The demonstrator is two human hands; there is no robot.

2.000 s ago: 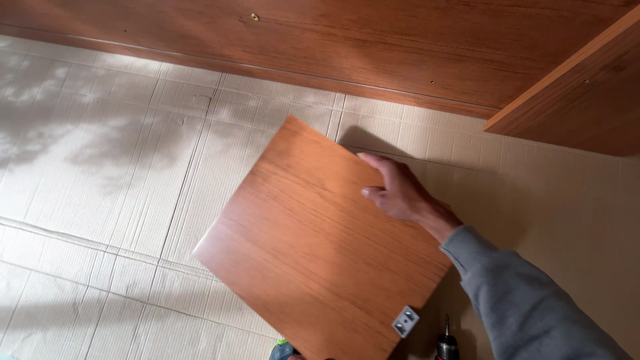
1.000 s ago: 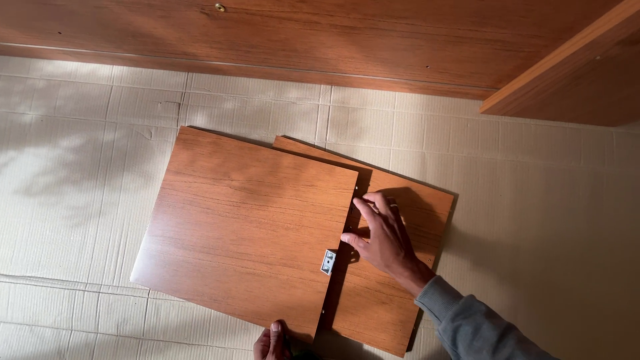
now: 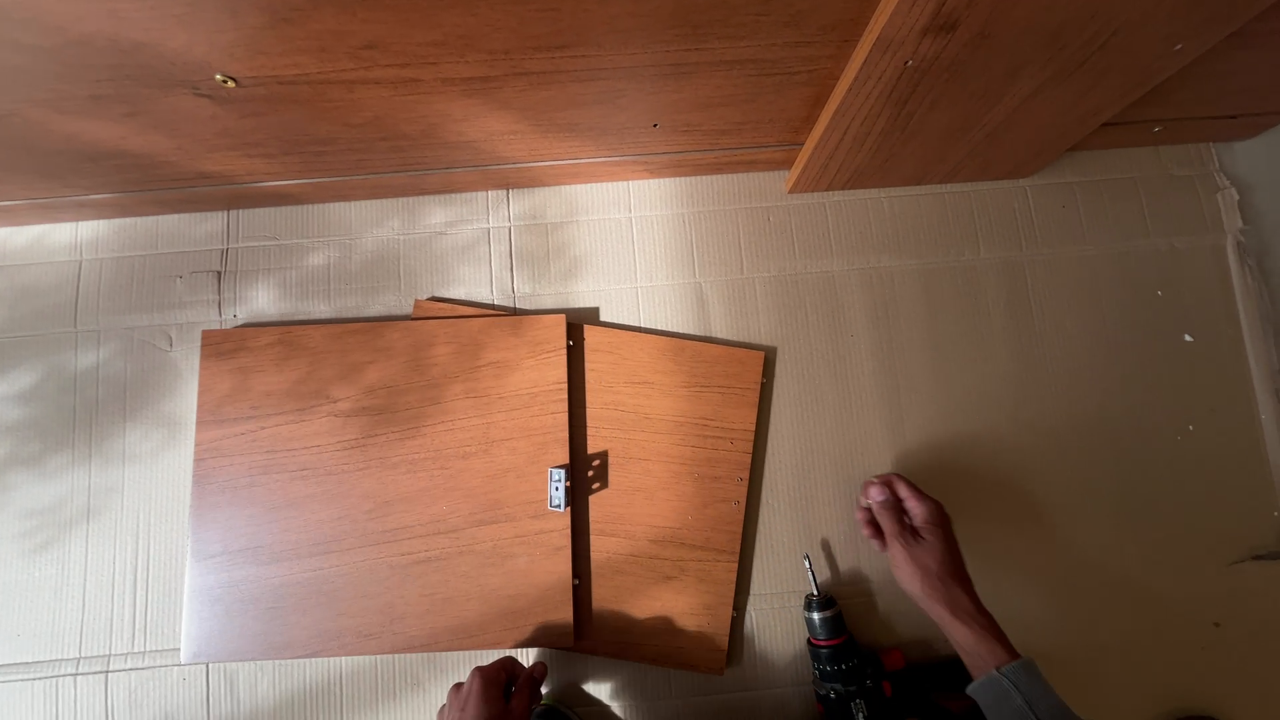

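A wood-grain panel [image 3: 380,490] lies on top of a second wood-grain panel [image 3: 665,500], which sticks out at its right side. A small metal bracket [image 3: 558,489] sits at the upper panel's right edge. My left hand [image 3: 495,690] is at the bottom edge of the view, just below the upper panel, its fingers curled; whether it holds anything is hidden. Above the cardboard, to the right of both panels, is my right hand [image 3: 905,520], thumb and fingertips pinched together; a tiny object between them cannot be made out. A cordless drill [image 3: 830,640] with a bit lies beside that hand.
Cardboard sheeting [image 3: 980,350] covers the floor. A large wood-grain board [image 3: 450,90] with a brass-coloured fitting [image 3: 226,80] spans the top of the view. Another board [image 3: 980,100] joins it at the upper right. Small pale scraps lie at the far right.
My right hand has left the panels and moved right, over the cardboard beside the drill. The upper panel has been turned and laid partly over the lower one.
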